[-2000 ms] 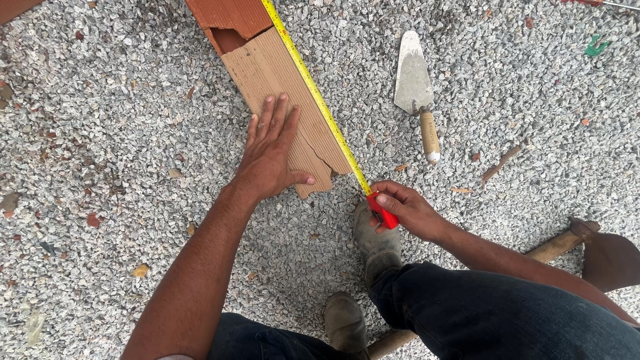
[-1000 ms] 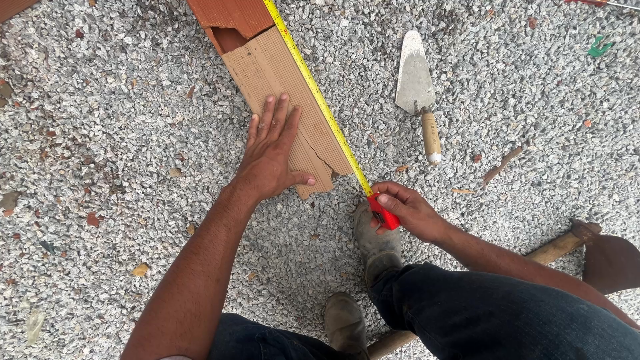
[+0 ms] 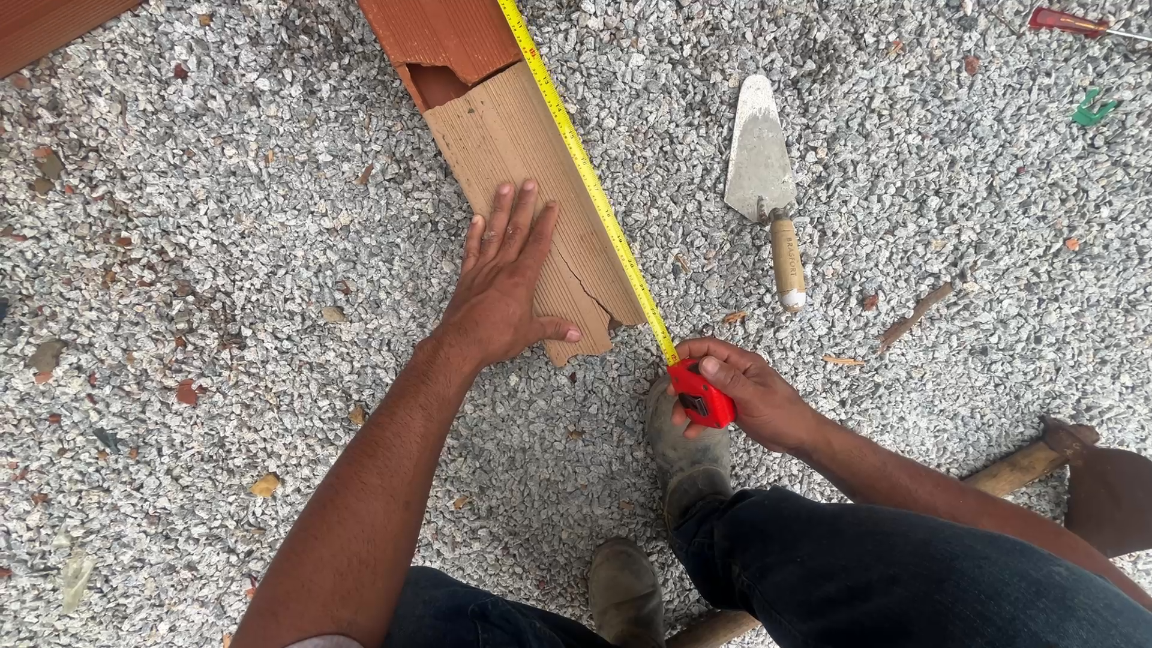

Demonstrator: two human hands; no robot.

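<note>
My left hand [image 3: 508,279] lies flat with spread fingers on a tan, ribbed hollow clay block [image 3: 504,135] whose near end is broken and cracked. At its far end the tan block meets a reddish-orange clay block [image 3: 450,31] with a broken edge. My right hand [image 3: 756,391] is closed around a red tape measure case [image 3: 704,394], just above the toe of one boot. The yellow tape blade [image 3: 594,184] runs from the case along the right edge of both blocks and out of view at the top.
On the gravel to the right lie a pointed trowel [image 3: 760,153] with a wooden handle, a stick [image 3: 915,317], a red-handled screwdriver [image 3: 1068,22] and a green plastic piece [image 3: 1093,108]. A hoe with a metal blade [image 3: 1111,499] is at the lower right. Another reddish piece [image 3: 54,27] fills the top left corner.
</note>
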